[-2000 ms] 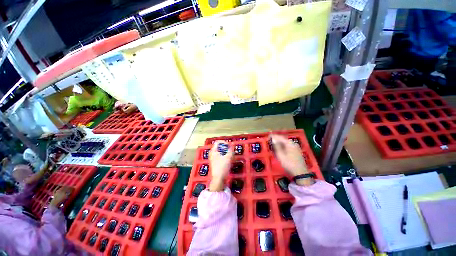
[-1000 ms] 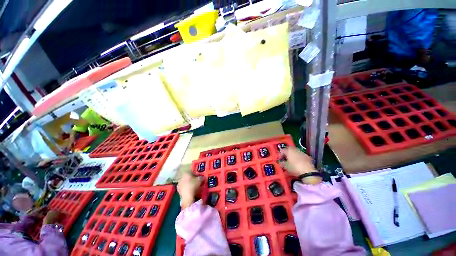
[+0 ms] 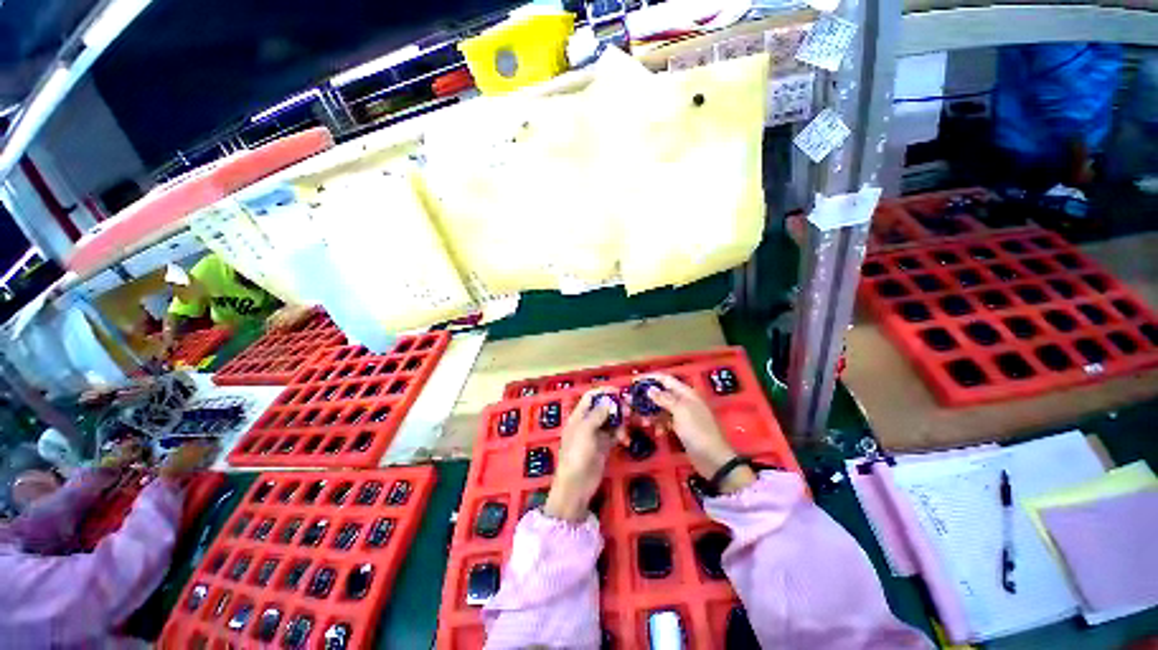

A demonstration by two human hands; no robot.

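A large red tray (image 3: pixel 597 505) with square pockets lies in front of me, most visible pockets holding dark smartwatch units. My left hand (image 3: pixel 587 444) holds one smartwatch unit (image 3: pixel 607 409) between finger and thumb, above the tray's upper middle. My right hand (image 3: pixel 686 425) holds another smartwatch unit (image 3: pixel 646 397) close beside it. Both units face up towards me; small light marks show on their dark faces. My hands and pink sleeves hide some of the pockets.
Filled red trays lie at left (image 3: pixel 299 552) and right (image 3: pixel 1010 311). A metal upright (image 3: pixel 845 241) stands behind right. Yellow sheets (image 3: pixel 572 178) hang in front. A record sheet (image 3: pixel 971 521) with a pen lies at right. Another person's pink sleeve (image 3: pixel 121 559) is at far left.
My hands have come together from the tray's two sides to its upper middle, and each now holds a unit up. Some upper-row pockets that showed units are now covered or empty.
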